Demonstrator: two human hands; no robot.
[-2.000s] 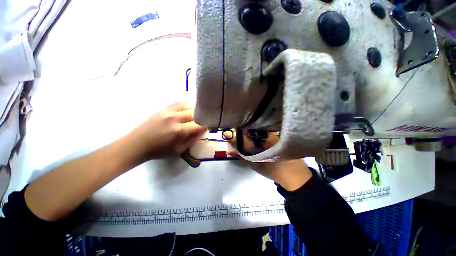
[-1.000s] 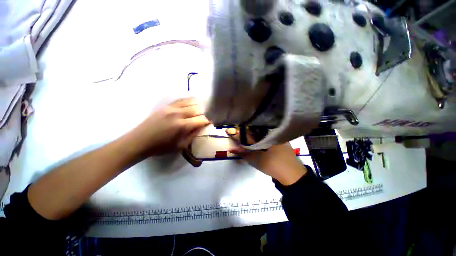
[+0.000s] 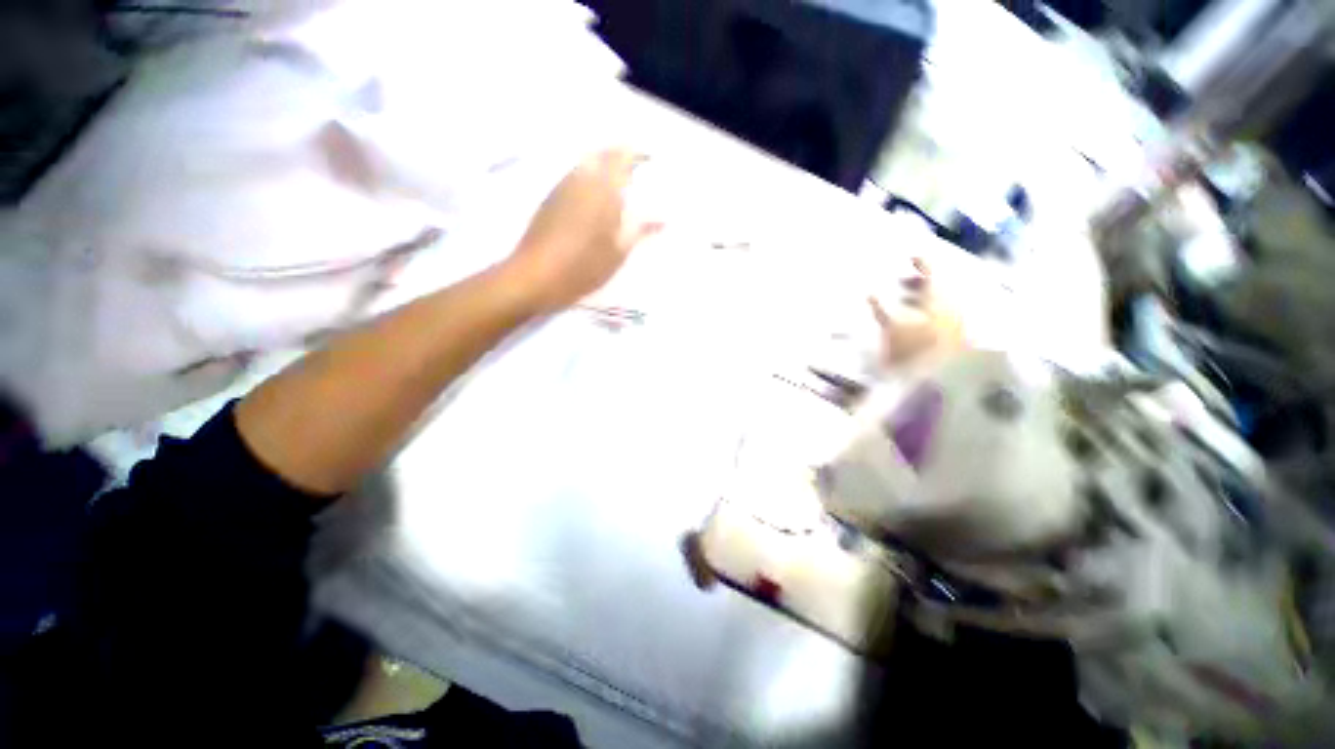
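The picture is strongly blurred. My left hand (image 3: 576, 242) reaches forward over the white table (image 3: 571, 454), thumb and fingers apart, with nothing visible in it. My right hand does not show; a black sleeve (image 3: 974, 691) runs up to the sewing machine head (image 3: 966, 454), which stands tilted at the right. The cream machine bed (image 3: 798, 568) with a red patch lies left of and below the head. The needle area is hidden. Pale garment panels (image 3: 278, 249) lie heaped at the left.
A dark box-like shape (image 3: 754, 81) is at the top centre. A skin-coloured, hand-like shape (image 3: 920, 322) shows beyond the machine head; I cannot tell whose it is. Blurred pale and dark things crowd the upper right. The table's front edge slants across the bottom.
The view has swung left and tilted. My left hand has left the needle area and moved forward, and its fingers have opened. My right hand has gone from clear view.
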